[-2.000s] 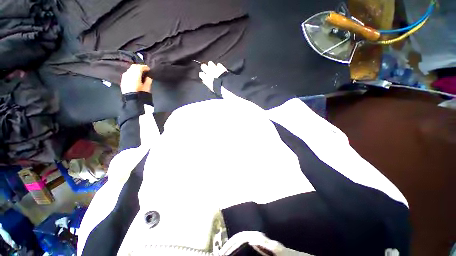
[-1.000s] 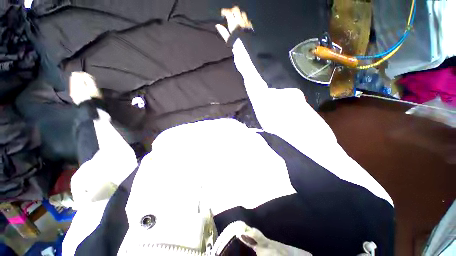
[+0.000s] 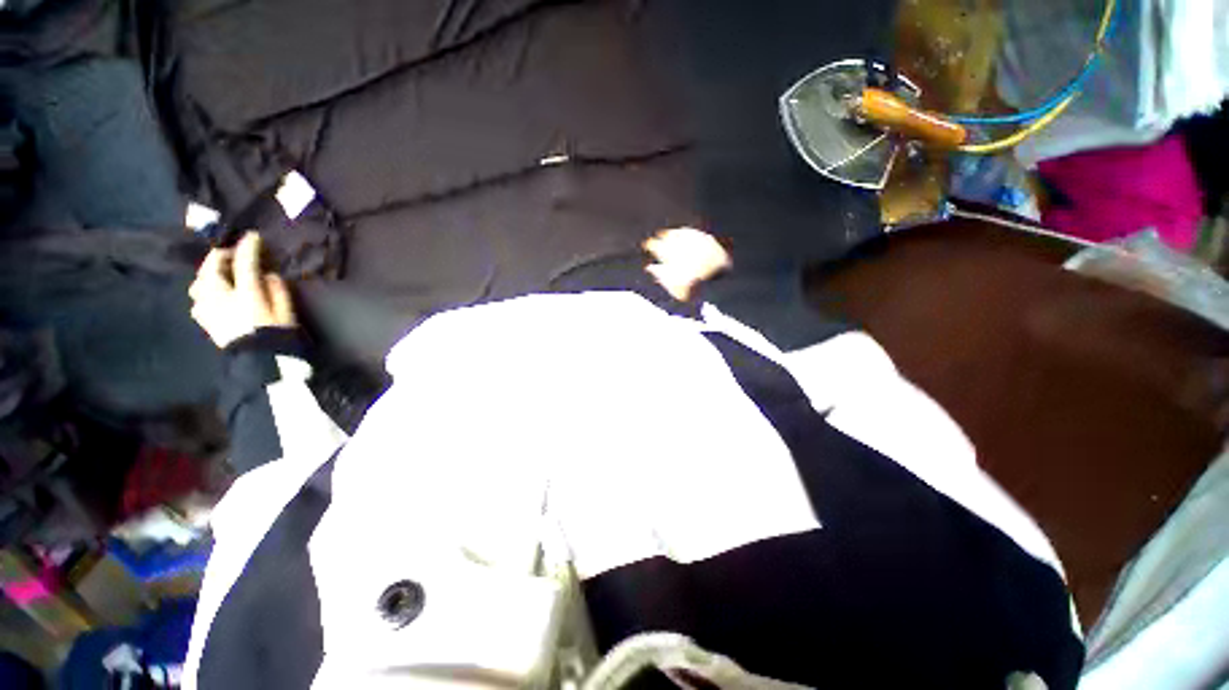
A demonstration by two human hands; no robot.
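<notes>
A dark brown-black garment (image 3: 445, 121) lies spread on the table in front of me, with seams and creases across it. Two white labels show at its left part, one (image 3: 295, 196) larger than the other (image 3: 202, 217). My left hand (image 3: 243, 290) is bare and lies at the garment's left part just below the labels, fingers bent; whether it pinches the cloth is unclear. My right hand (image 3: 687, 262) is bare and blurred, at the garment's near right edge; its fingers are not clearly seen.
A steam iron (image 3: 838, 124) with an orange-brown handle rests at the right by a worn yellow-brown board (image 3: 943, 68). Blue and yellow hoses run from it. Dark garment piles (image 3: 81, 310) lie at the left. Pink cloth (image 3: 1125, 189) and a brown surface (image 3: 1051, 364) are at the right.
My right hand has come back from the far part of the garment to its near edge. My left hand has moved slightly down and right, beside the labels. The cloth lies differently around it.
</notes>
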